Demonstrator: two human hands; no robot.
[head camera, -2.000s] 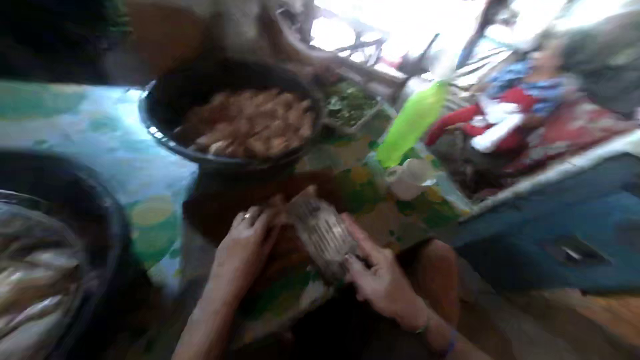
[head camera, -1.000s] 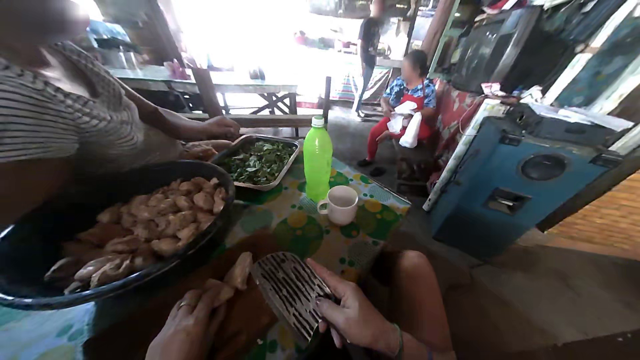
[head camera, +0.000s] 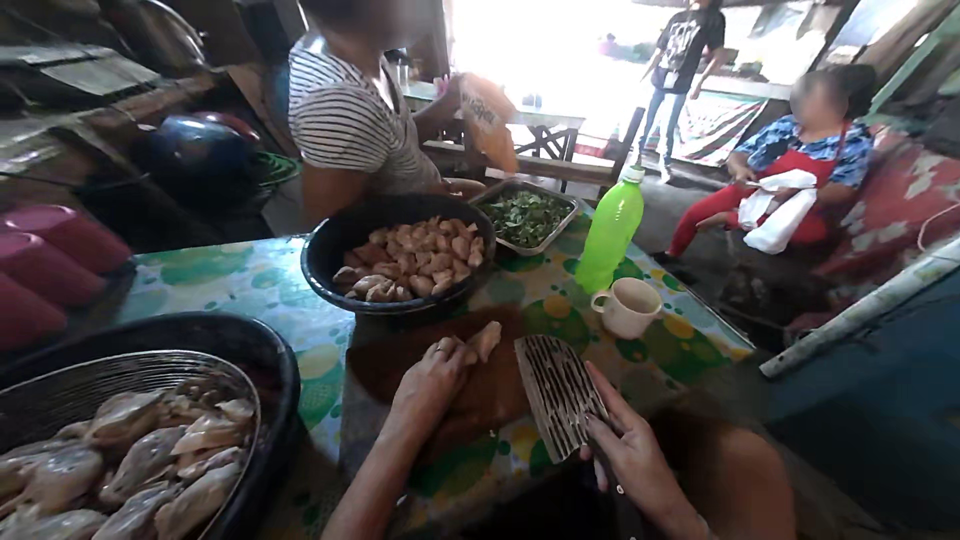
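My left hand (head camera: 437, 369), with a ring on one finger, holds down a piece of raw chicken (head camera: 486, 342) on a brown cutting board (head camera: 491, 386). My right hand (head camera: 626, 442) grips the dark handle of a broad cleaver-like blade with a grooved or slotted face (head camera: 556, 394), tilted beside the board's right edge. Behind the board stands a black basin (head camera: 319, 289) of raw chicken pieces (head camera: 420, 255). At the lower left, a wire strainer (head camera: 251, 420) with more raw chicken (head camera: 142, 450) sits inside a larger black tub (head camera: 281, 352).
A cream mug (head camera: 631, 309) and a green plastic bottle (head camera: 613, 229) stand right of the basin, near a tray of leafy greens (head camera: 525, 217). A person in a striped shirt (head camera: 349, 112) is across the table; others are farther back. Pink containers (head camera: 67, 240) are at left.
The view has swung left and up. The person in the striped shirt now holds up an orange bag. Both my hands keep their hold on the chicken and the blade.
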